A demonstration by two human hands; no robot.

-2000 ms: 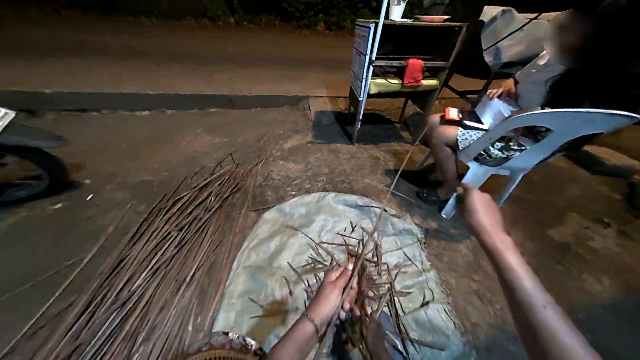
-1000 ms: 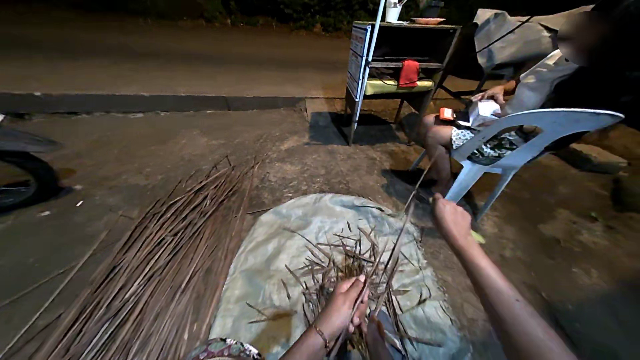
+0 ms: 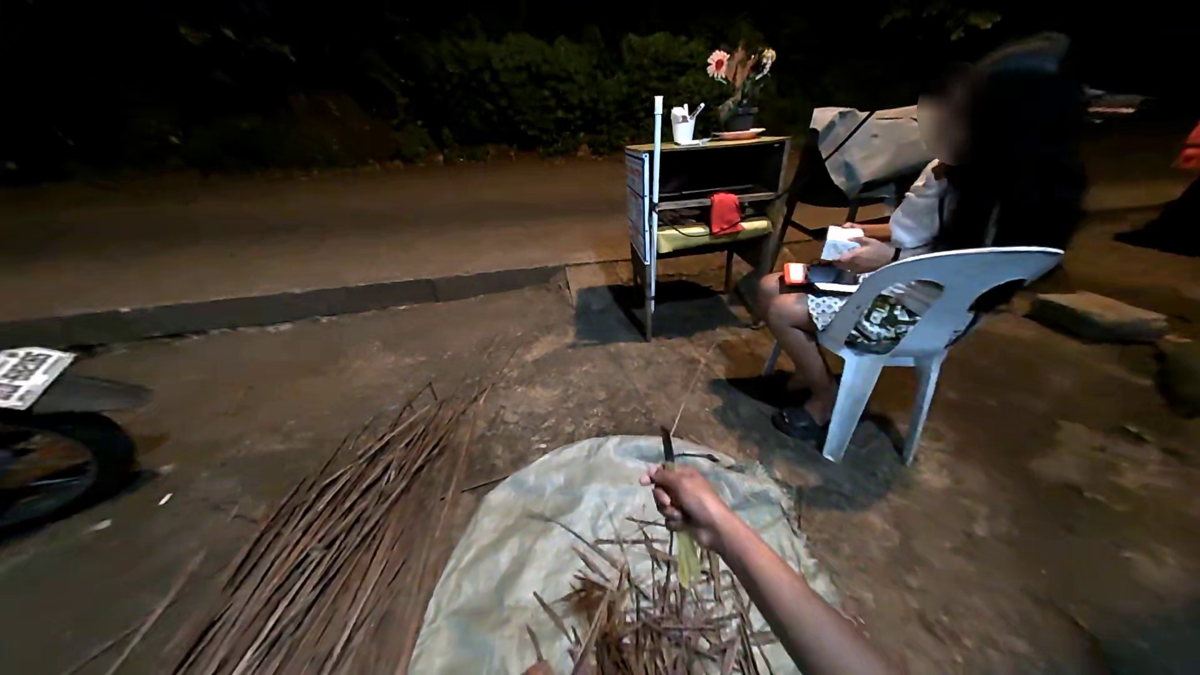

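Observation:
My right hand (image 3: 689, 502) is closed around what looks like a knife (image 3: 667, 445). Its narrow dark end points up above the fist, and a yellow-green part shows below. The hand is above a pale woven sack (image 3: 506, 534) on the ground. Short brown dry stalk pieces (image 3: 656, 609) lie heaped on the sack, under and below this hand. Of my left hand (image 3: 539, 668), only a fingertip or so shows at the bottom edge, near the cut pieces; whatever it holds is hidden. To the left of the sack lies a pile of long, thin brown stalks (image 3: 347, 516).
A person (image 3: 923, 216) sits on a white plastic chair (image 3: 947, 309) at right, holding a small white item. Beyond the sack stands a wooden stand (image 3: 708, 145) with a red cloth (image 3: 725, 214). A motorcycle wheel (image 3: 56, 469) is at far left, before a concrete curb (image 3: 375, 295).
My right hand has moved left, from beside the chair to over the sack. My left hand, earlier gripping stalks, is now almost out of frame. The view has tilted up.

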